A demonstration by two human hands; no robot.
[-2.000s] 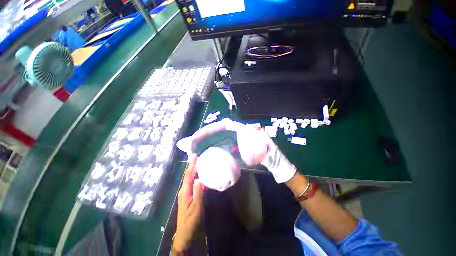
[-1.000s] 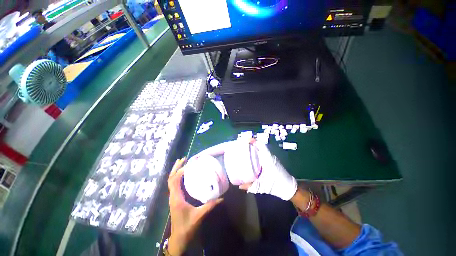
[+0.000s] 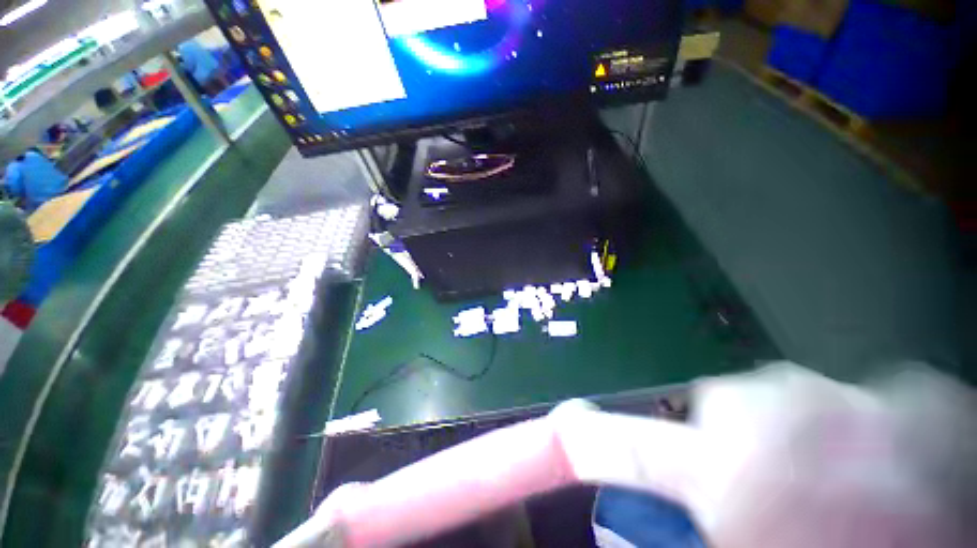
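Observation:
A headset with a pale pink headband (image 3: 461,487) is very close to the camera, across the bottom of the view. Its left end is cut off by the lower edge. At the right end is a large blurred white mass where the cup and my gloved right hand (image 3: 857,460) run together; this hand appears closed on the headset, but its fingers cannot be made out. My left hand is not in view. Small white dongles (image 3: 536,302) lie loose on the green mat in front of the black PC case (image 3: 504,241).
A clear blister tray (image 3: 204,396) with white pieces is at the left. A monitor (image 3: 461,64) stands behind the case. A thin dark cable (image 3: 455,373) and a white strip (image 3: 354,422) lie near the mat's front edge. A dark mouse (image 3: 726,316) is at right.
The headset has come up much closer to the camera, with its headband spread across the view. My left hand has left the picture. The view has shifted, with the bench now further left.

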